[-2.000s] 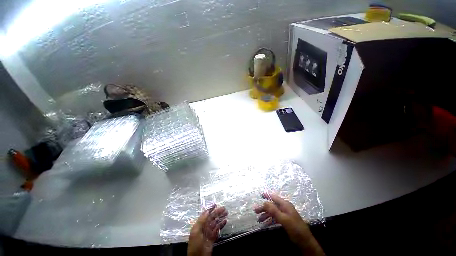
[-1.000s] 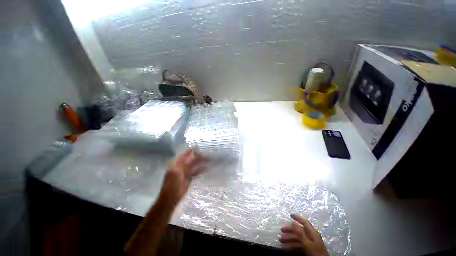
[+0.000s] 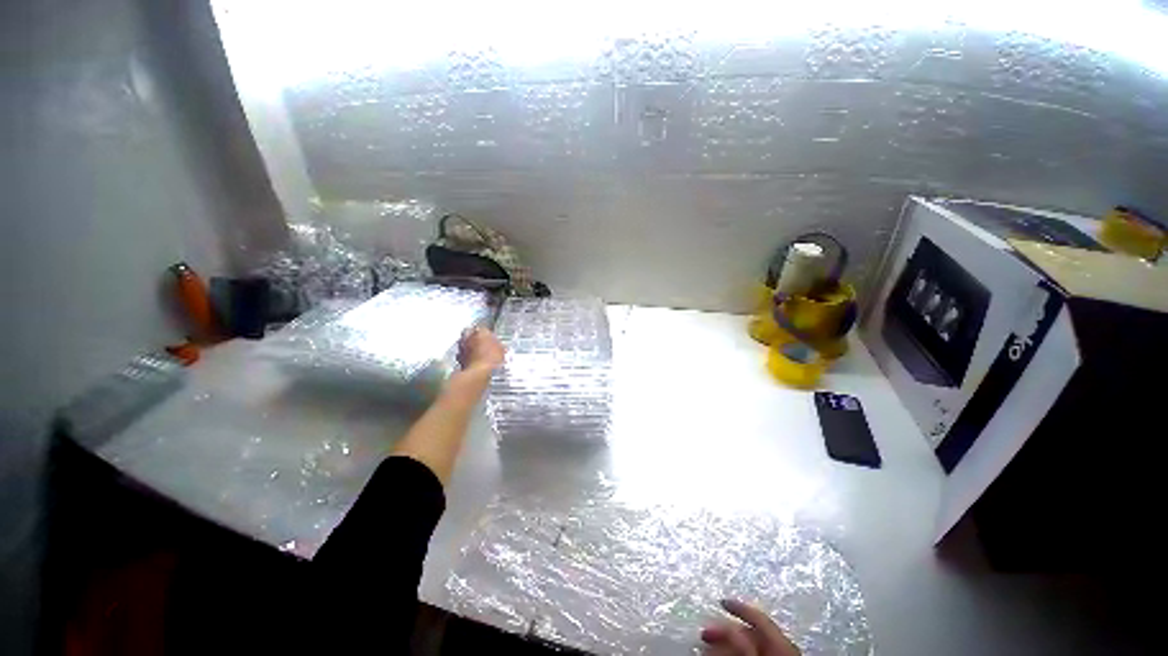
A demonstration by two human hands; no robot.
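Note:
A clear ridged tray stack [image 3: 551, 378] stands mid-table. A smoother, glossier clear block [image 3: 407, 331] lies to its left. My left hand [image 3: 480, 349] reaches to the gap between them, at the block's right edge and the stack's upper left side. Its fingers look curled, but I cannot tell whether they hold anything. Crinkled clear film [image 3: 666, 577] lies flat along the front of the table. My right hand [image 3: 749, 631] is over the film's front part, partly cut off by the bottom edge, fingers apart and seemingly empty.
A black phone [image 3: 847, 429], a yellow tape roll [image 3: 795, 365] and a yellow holder [image 3: 810, 314] are right of the stack. A large printed box [image 3: 980, 346] stands at the right end. A handbag [image 3: 480, 260] and crumpled bags [image 3: 327, 276] are behind, an orange-handled item [image 3: 192, 304] far left.
My left hand has moved forward from the film to the gap between the block and the stack. My right hand stays near the film's front, now lower in view. The camera view has shifted left.

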